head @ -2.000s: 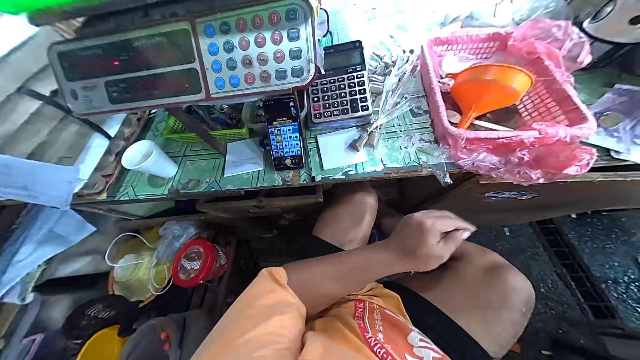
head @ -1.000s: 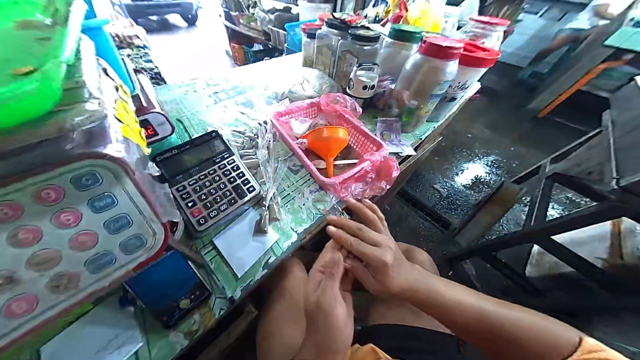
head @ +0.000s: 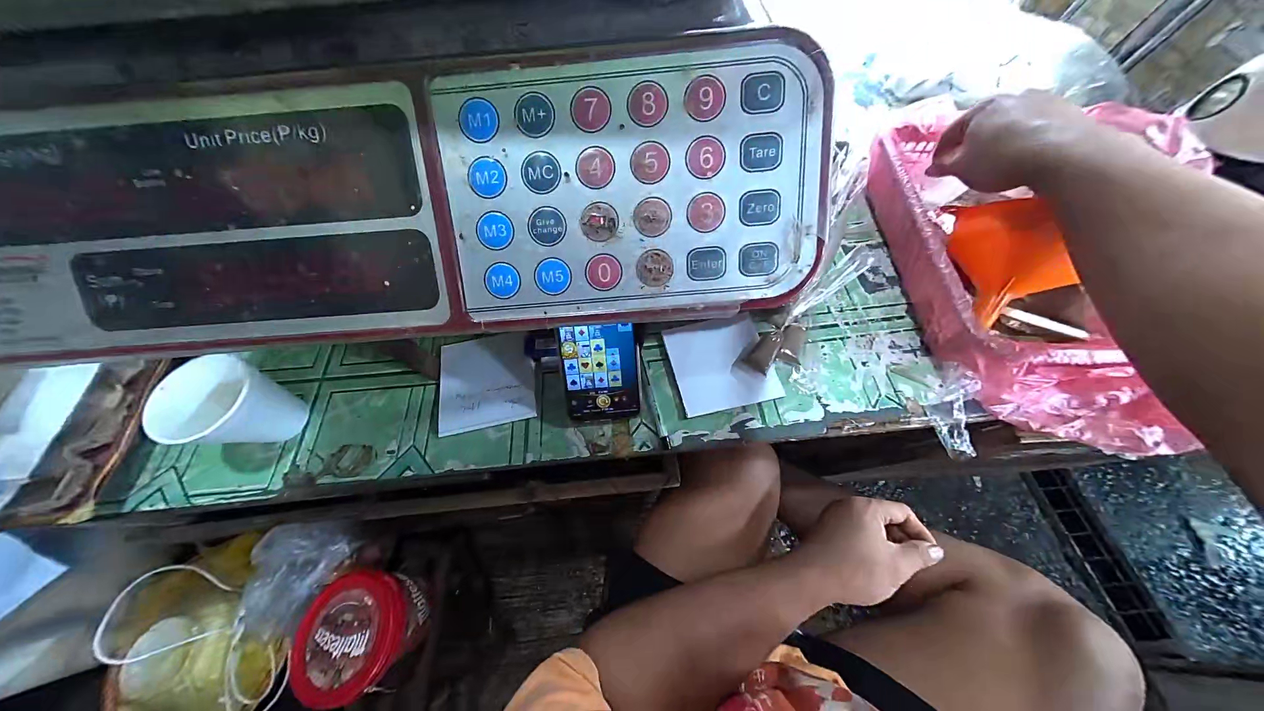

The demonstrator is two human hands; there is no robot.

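My left hand (head: pixel 869 551) rests loosely curled over my thigh, with no object visible in it. My right hand (head: pixel 1007 143) reaches over the back left part of a pink plastic basket (head: pixel 913 237) lined with pink plastic; its fingertips point down, and whether they hold anything cannot be told. An orange funnel (head: pixel 1012 247) lies in the basket under my right forearm, beside a white stick (head: pixel 1045 323). Left of the basket, small tied clear plastic bags with brown contents (head: pixel 775 348) lie against a white paper (head: pixel 716 370).
A price scale (head: pixel 632 188) spans the upper left. Below it, a lit smartphone (head: pixel 599 370), a paper with writing (head: pixel 487 385) and a tipped white cup (head: pixel 225 400) are on the green tabletop (head: pixel 365 420). A red-lidded jar (head: pixel 346 637) and plastic bags (head: pixel 301 563) are lower left.
My hands were together near my lap one second ago; now they are apart, the right one over the basket. The view has swung back left toward the scale.
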